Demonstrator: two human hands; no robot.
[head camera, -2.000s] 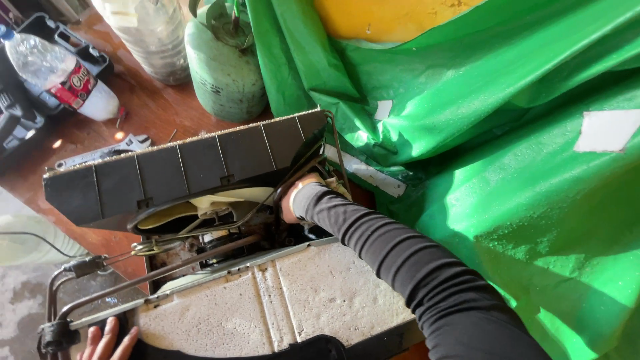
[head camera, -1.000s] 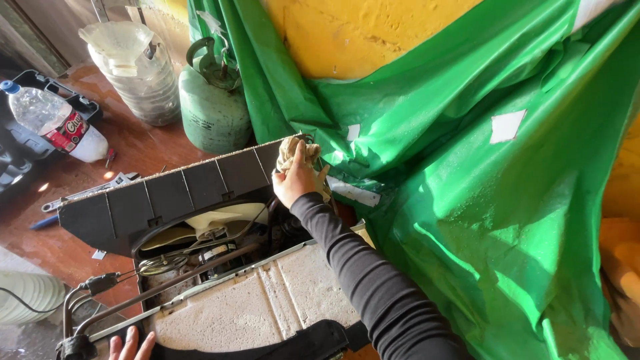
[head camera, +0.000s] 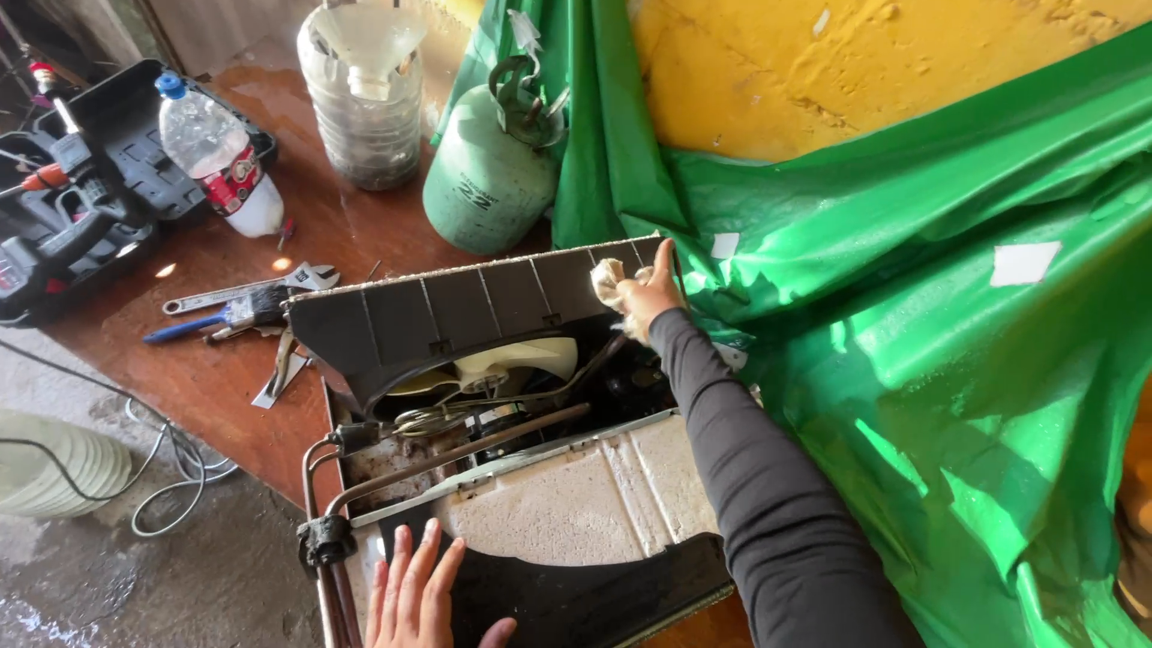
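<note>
An opened window air conditioner lies on the table, with its black plastic fan shroud (head camera: 405, 328), a cream fan blade (head camera: 526, 360), copper tubing (head camera: 459, 454) and a white foam panel (head camera: 558, 499) showing. At the right end of the shroud, my right hand (head camera: 652, 292) grips a crumpled, dirty cloth (head camera: 610, 281) against the black plastic. My left hand (head camera: 418, 594) rests with fingers spread on the near edge of the unit, beside the foam, holding nothing. The shroud hides part of the fan.
Left of the unit lie an adjustable wrench (head camera: 243, 292), a blue-handled paintbrush (head camera: 193, 328) and locking pliers (head camera: 283, 360). Behind stand a plastic bottle (head camera: 216, 157), a cut plastic jug (head camera: 364, 117) and a green refrigerant cylinder (head camera: 486, 180). Green sheeting (head camera: 918, 315) hangs at the right.
My right hand was down inside the unit, then came up with the cloth to the shroud's top right corner. It is now slightly lower on the shroud's face. My left hand stays on the near edge.
</note>
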